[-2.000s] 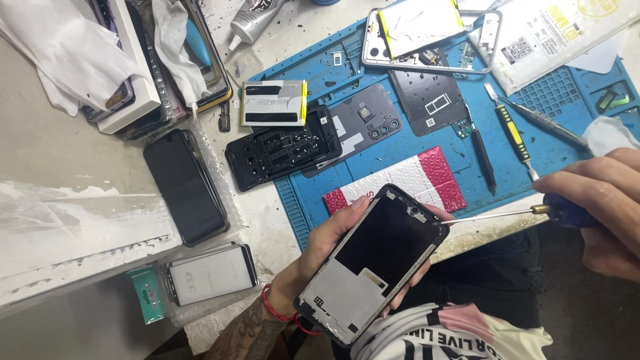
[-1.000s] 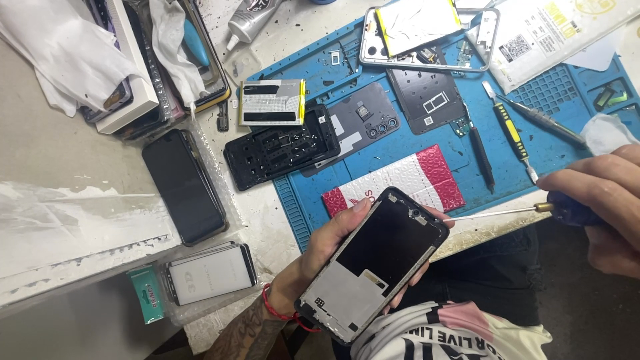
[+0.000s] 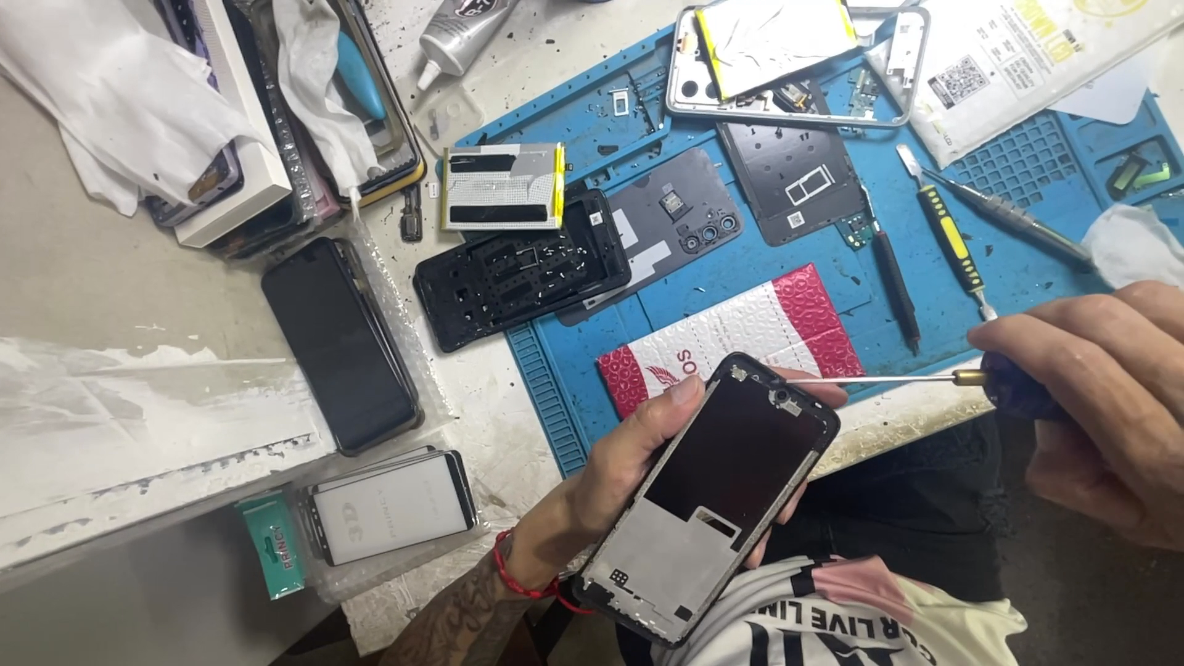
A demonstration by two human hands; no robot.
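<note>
My left hand [image 3: 638,435] grips a phone's screen frame [image 3: 708,499] low in the middle of the view, thumb on its left edge and fingers beneath. The frame's inner side faces up, with a dark upper part and a grey lower part. In my right hand [image 3: 1101,398], at the right edge, is a screwdriver [image 3: 879,378] with a dark handle and a thin shaft. Its tip reaches the frame's top end near the camera hole; whether it touches is unclear. A red and white bubble mailer [image 3: 731,333] lies just beyond the frame.
A blue repair mat [image 3: 786,268] holds a black phone housing [image 3: 518,268], a battery [image 3: 504,185], a back cover [image 3: 684,213], a yellow pry tool [image 3: 950,236] and tweezers [image 3: 1017,217]. Left are a dark phone [image 3: 342,342], screen glass packs [image 3: 393,509] and stacked phones under white cloth [image 3: 129,102].
The screwdriver tip has shifted slightly along the frame's top end. My left hand still holds the frame in about the same place.
</note>
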